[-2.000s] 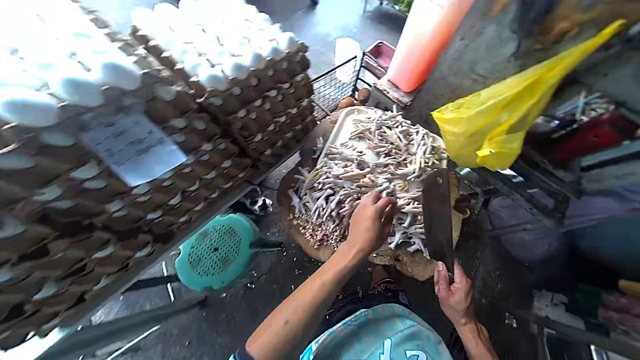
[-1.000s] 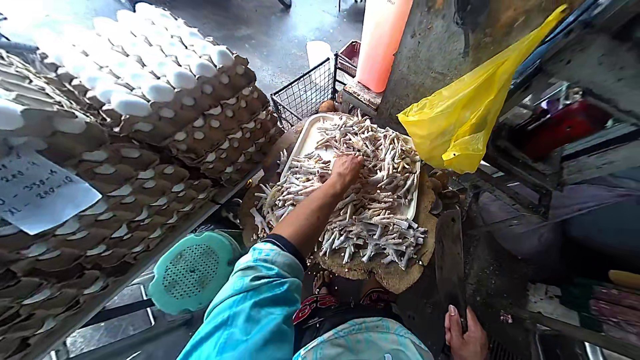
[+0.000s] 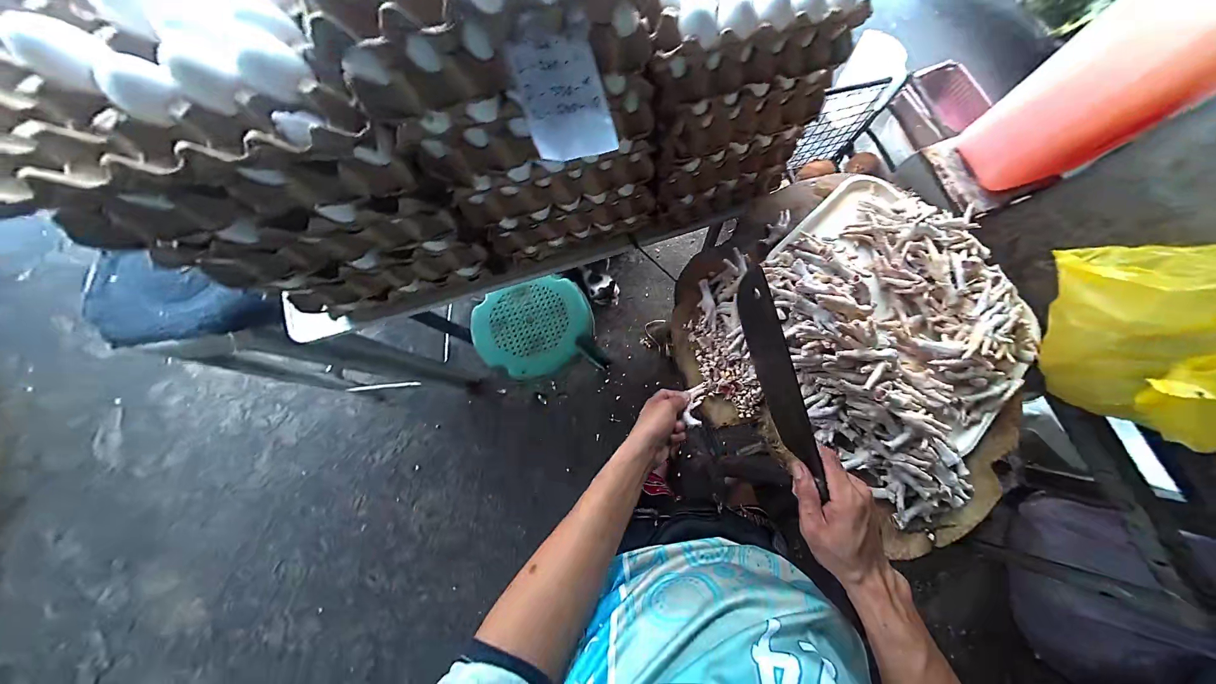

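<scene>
My left hand (image 3: 662,423) grips a pale chicken foot (image 3: 696,403) at the left edge of a round wooden chopping block (image 3: 988,475). My right hand (image 3: 838,518) holds a dark cleaver (image 3: 777,366) by its handle, its long blade pointing up and slightly left over the block. Right of the blade, a heap of chicken feet (image 3: 883,342) covers most of a white tray (image 3: 841,204) and spills over its near side. Small cut-off bits (image 3: 724,366) lie on the block left of the blade.
Stacked egg trays (image 3: 570,190) stand at upper left with a handwritten paper (image 3: 562,95) on them. Below is a green plastic stool (image 3: 532,328), with a black-and-white animal (image 3: 600,283) beside it. A yellow plastic bag (image 3: 1130,332) hangs right; a black wire basket (image 3: 836,123) stands behind.
My left hand has moved from the heap to the block's left edge, holding a chicken foot. My right hand has brought the cleaver from the block's right side over the block. The view has swung left.
</scene>
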